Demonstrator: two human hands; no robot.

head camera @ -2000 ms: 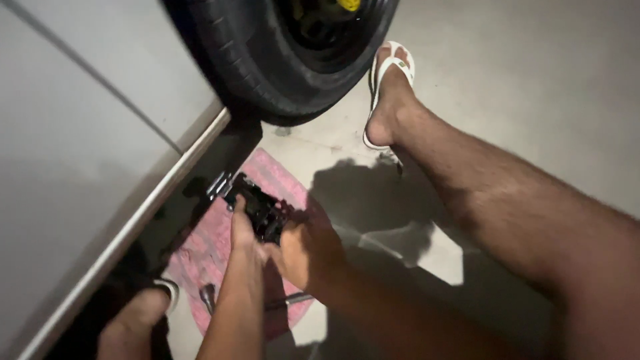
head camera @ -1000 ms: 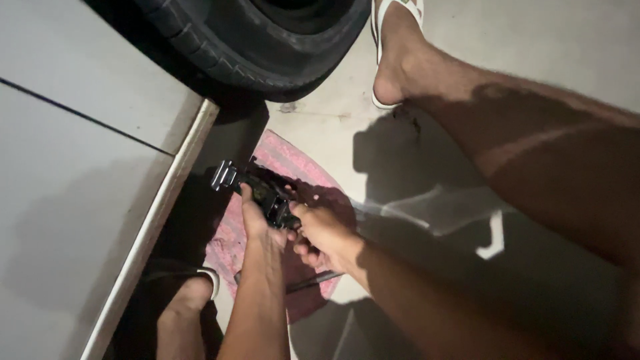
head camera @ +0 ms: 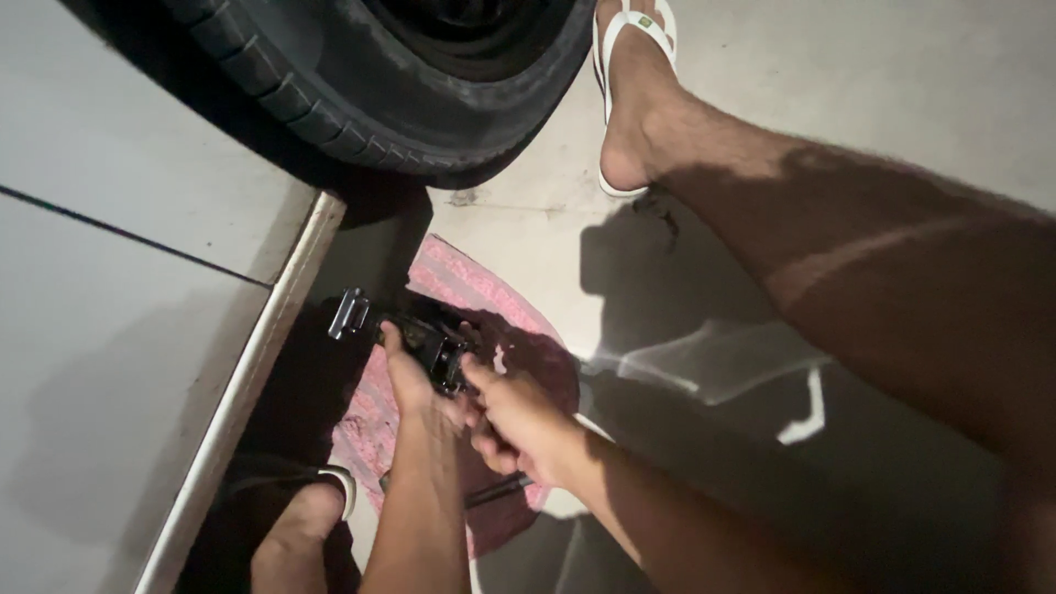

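Observation:
Beside the car's sill, my left hand grips a black metal car jack, thumb along its side. The jack's shiny metal head points toward the sill. My right hand is at the jack's near end, thumb and fingers closed on a part there that is mostly hidden. Below both hands a pink and grey mat lies on the floor. A dark metal bar rests on that mat, partly hidden behind my forearm.
A car wheel with a black tyre stands at the top. To its right is my foot in a white flip-flop, with my leg running across the right side. The other foot's sandal is at lower left, near the car's body panel.
The view has shifted, with the wheel nearer the top edge. Both hands remain at the jack; my right hand has moved a little around its near end.

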